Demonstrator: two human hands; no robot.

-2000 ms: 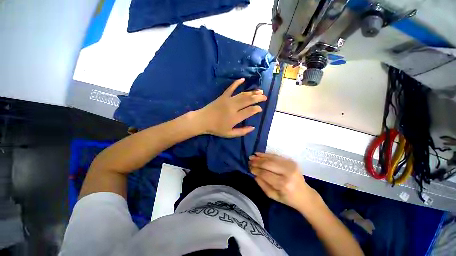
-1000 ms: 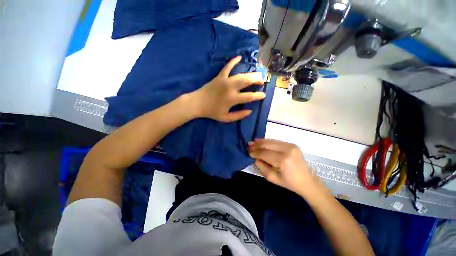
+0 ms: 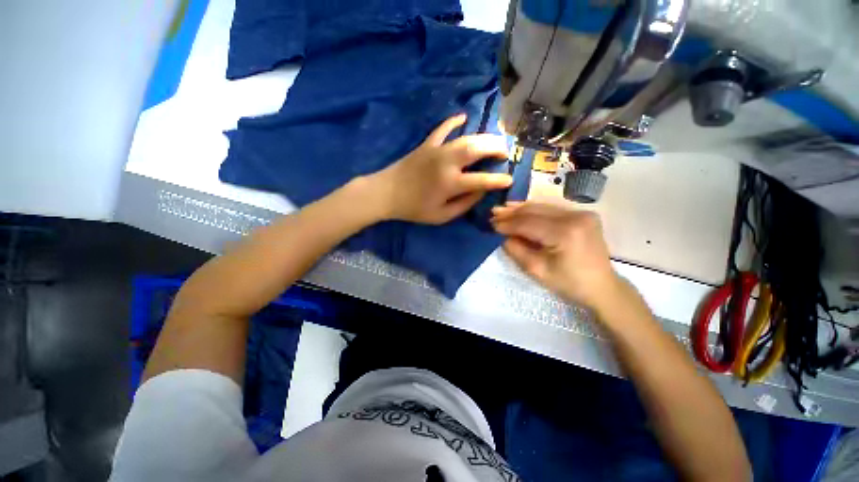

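A dark blue cloth panel (image 3: 348, 122) lies wrinkled on the white table, its right edge running under the head of the sewing machine (image 3: 584, 66). My left hand (image 3: 438, 179) lies on the cloth just left of the needle area, fingers spread and pressing it down. My right hand (image 3: 556, 245) pinches the cloth's right edge between thumb and fingers, just below my left fingertips. A narrow band (image 3: 521, 174) runs along that edge to the foot. The needle itself is hidden by the head.
A second blue piece (image 3: 268, 38) lies at the back left. Red-handled scissors (image 3: 702, 325) and yellow-handled ones (image 3: 765, 344) hang at the right beside black cords (image 3: 786, 254). A blue crate (image 3: 141, 311) stands below the table at left.
The cloth has moved up and away from my lap, its lower corner now on the table. My right hand has moved up close to my left hand and the foot.
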